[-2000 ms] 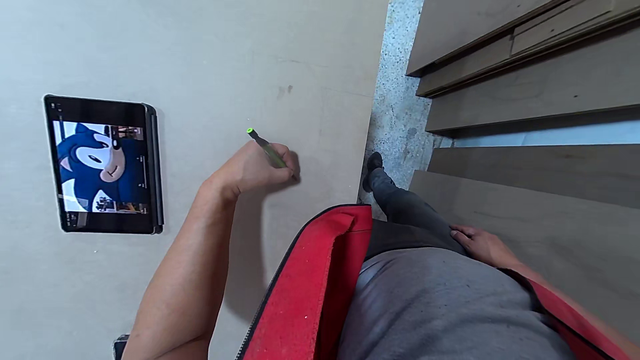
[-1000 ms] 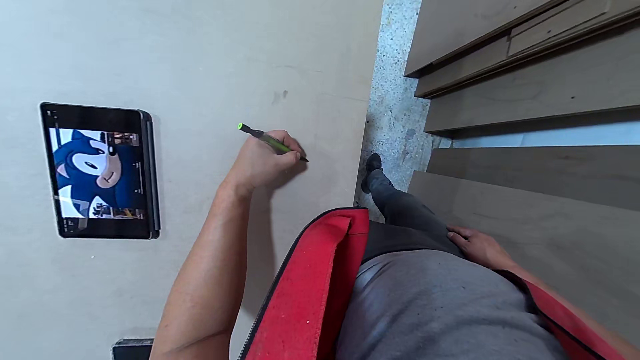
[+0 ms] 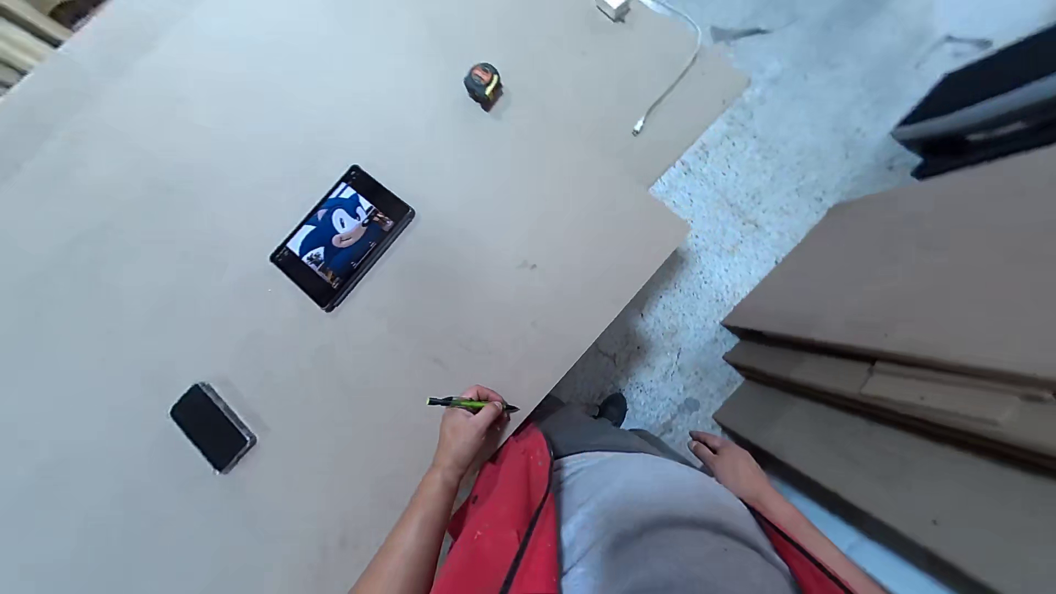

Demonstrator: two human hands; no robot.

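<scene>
My left hand [image 3: 472, 422] grips a green and black pen [image 3: 470, 403] close to the near edge of a large pale board [image 3: 346, 437]. The pen's dark tip points right, toward that edge; whether it touches the surface I cannot tell. Farther off on the board lies a tablet [image 3: 342, 238] showing a blue cartoon character. A dark-screened phone [image 3: 213, 427] lies to the left of my left hand. Beside my thigh, past the board's edge, my right hand [image 3: 730, 466] hangs with its fingers loosely extended and nothing in it.
A tape measure [image 3: 483, 84] rests on the far part of the board. A white cable [image 3: 672, 87] and a white adapter [image 3: 613, 8] lie near the far edge. Stacked brown panels [image 3: 907, 272] stand at the right, beyond a strip of speckled floor [image 3: 718, 247]. A black object [image 3: 982, 99] is at upper right.
The view has turned and taken in more of the board. My left hand, still holding the pen, is now closer to the board's near edge.
</scene>
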